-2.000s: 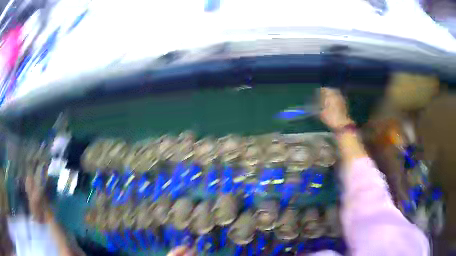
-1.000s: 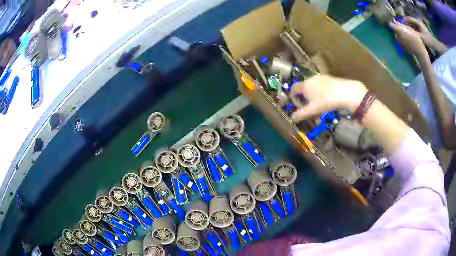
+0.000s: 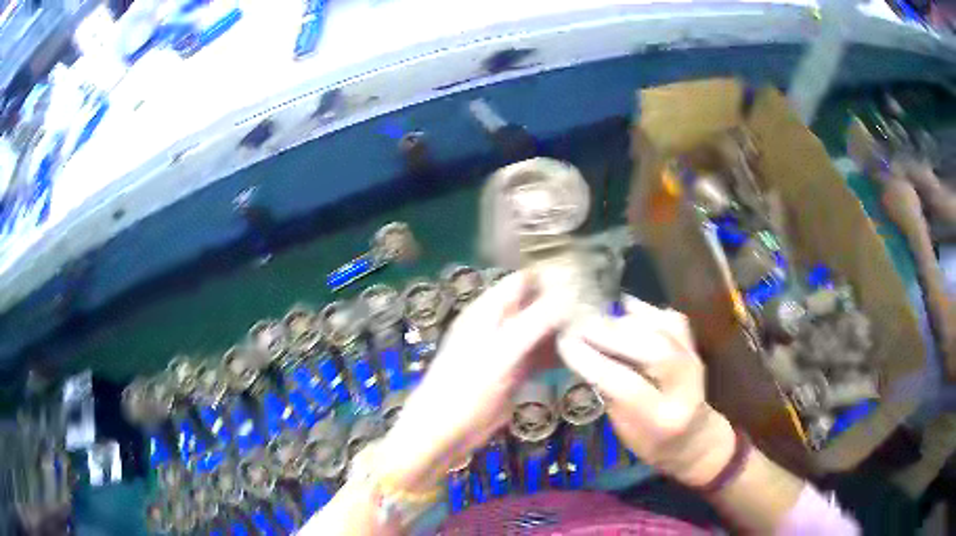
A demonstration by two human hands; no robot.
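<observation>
A fan unit with a beige-grey round head is held up above the mat, blurred. My left hand holds its lower part from the left. My right hand has its fingers on the same lower part from the right, with a bit of blue showing at the fingertips. The fingers hide most of the stick. Fan units stand in rows on the green mat below, blue batteries towards me. A single fan unit lies apart beyond the rows.
An open carton of jumbled units stands at the right. A raised white shelf with blue and grey pieces curves along the far side. Another person's hands show at the right edge. White pieces lie at the left.
My right hand has left the carton and now holds a fan unit with my left hand, which has come into view. The view has turned, so the carton appears farther right.
</observation>
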